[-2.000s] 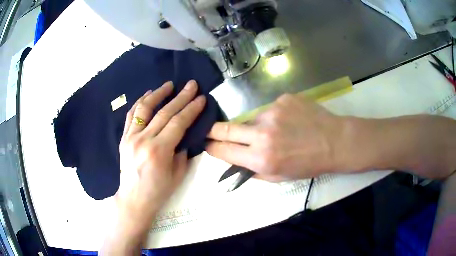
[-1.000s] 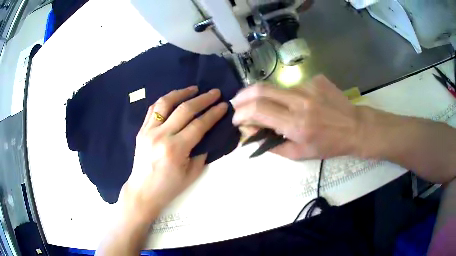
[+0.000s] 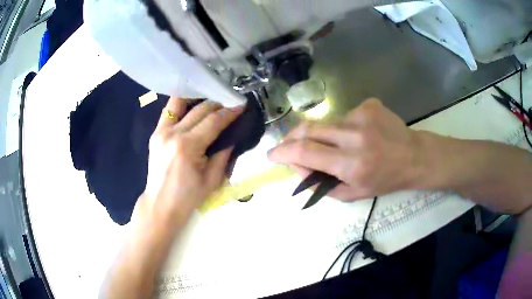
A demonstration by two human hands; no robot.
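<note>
A navy fabric panel (image 3: 111,140) with a frayed upper-left edge lies flat on the white table, its right end beside the presser foot and needle (image 3: 269,105). A small pale yellow sticker (image 3: 148,98) is on it. My left hand (image 3: 189,140) lies flat on the panel, fingers partly behind the machine head. My right hand (image 3: 356,152) is right of the panel, fingers bent over the bed, with dark pointed thread snips (image 3: 317,185) sticking out of its palm. Its fingertips appear apart from the panel.
The white sewing machine head (image 3: 157,58) hangs over the panel, with a lit lamp spot (image 3: 318,108). Yellow tape (image 3: 251,188) crosses the table front. Black cord (image 3: 363,250) hangs at the front edge. Red-handled snips (image 3: 515,108) lie far right; a white cloth (image 3: 440,29) lies behind.
The panel and my left hand have moved slightly left from one second ago. The right fingers have moved off the panel's edge. More yellow tape shows between my hands.
</note>
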